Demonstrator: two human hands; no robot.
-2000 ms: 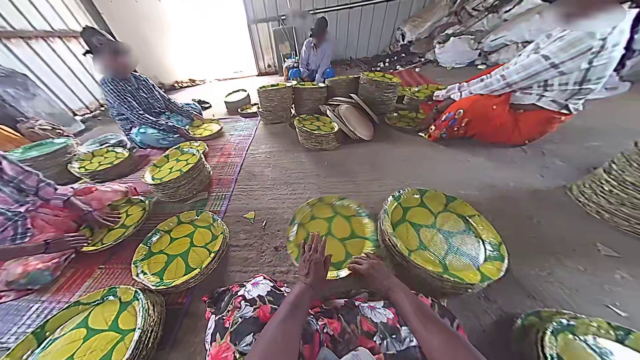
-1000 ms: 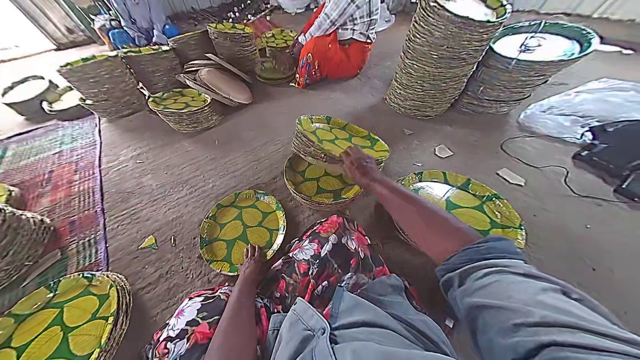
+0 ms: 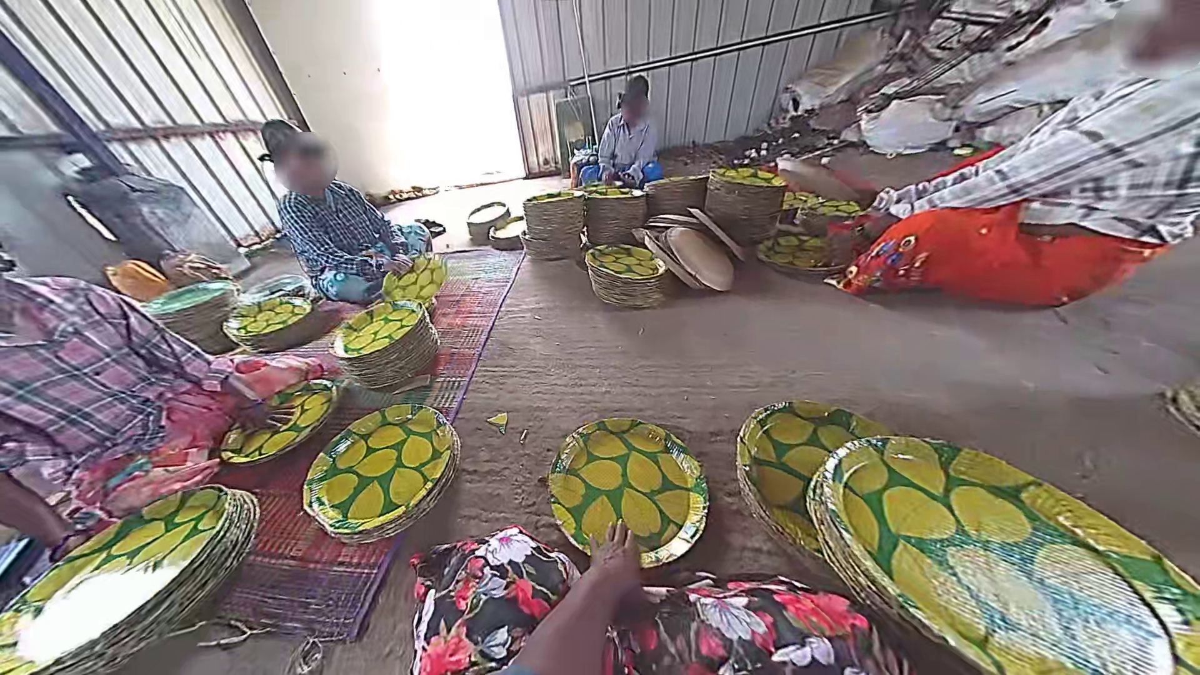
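My left hand point(image 3: 614, 559) rests on the near rim of a round plate with yellow leaf shapes on green point(image 3: 628, 487), which lies on the floor in front of my knees. Its fingers point away from me; the thumb is hard to make out. My right hand is out of view. At the lower right, a large stack of the same leaf-patterned plates with fibre sides point(image 3: 984, 544) stands tilted and close, partly covering another stack of patterned plates point(image 3: 783, 455) behind it.
Left of my plate, a plate stack point(image 3: 384, 469) stands at the edge of a woven mat point(image 3: 469, 309). Another stack point(image 3: 131, 581) is at the lower left. Several people sit around, near more stacks point(image 3: 628, 272) and pale discs point(image 3: 698, 258).
The view has swung back left since one second ago. My right hand, then on a tilted stack, has left view. The large stack now appears close at the lower right.
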